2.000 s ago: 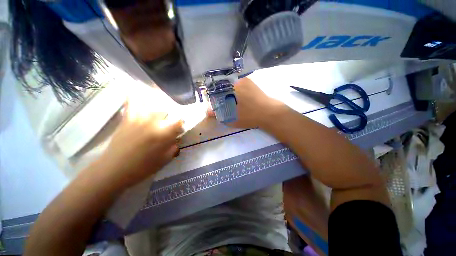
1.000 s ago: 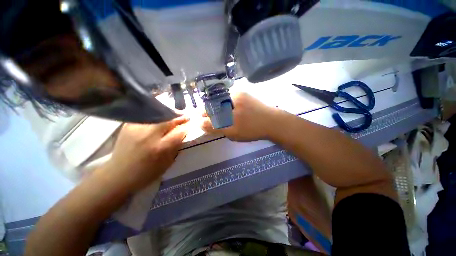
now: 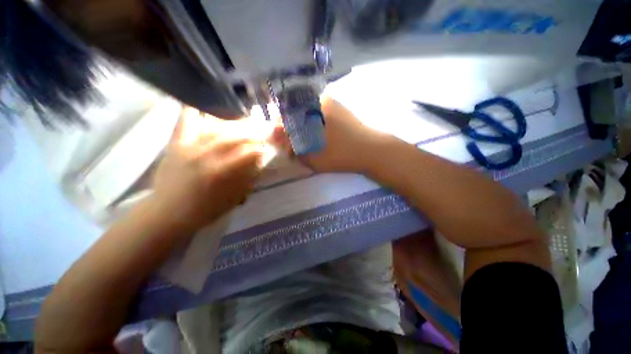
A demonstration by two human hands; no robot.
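A cream garment panel lies on the machine bed to the left of the needle and glares white under the lamp. My left hand lies on the cloth left of the needle, palm down, with its fingertips near the presser foot. My right hand is just right of the needle, its fingertips partly hidden behind the grey-blue attachment. Whether its fingers hold the cloth cannot be told. The white sewing machine stands above both hands. The image is blurred.
Scissors with blue handles lie right of my right hand. A printed ruler runs along the bed's front edge. A dark tuft hangs at the upper left. A mesh basket with pale offcuts is at the lower right.
The camera view has shifted, so the machine head and scissors sit higher in the picture. My hands stay on either side of the needle with little visible change.
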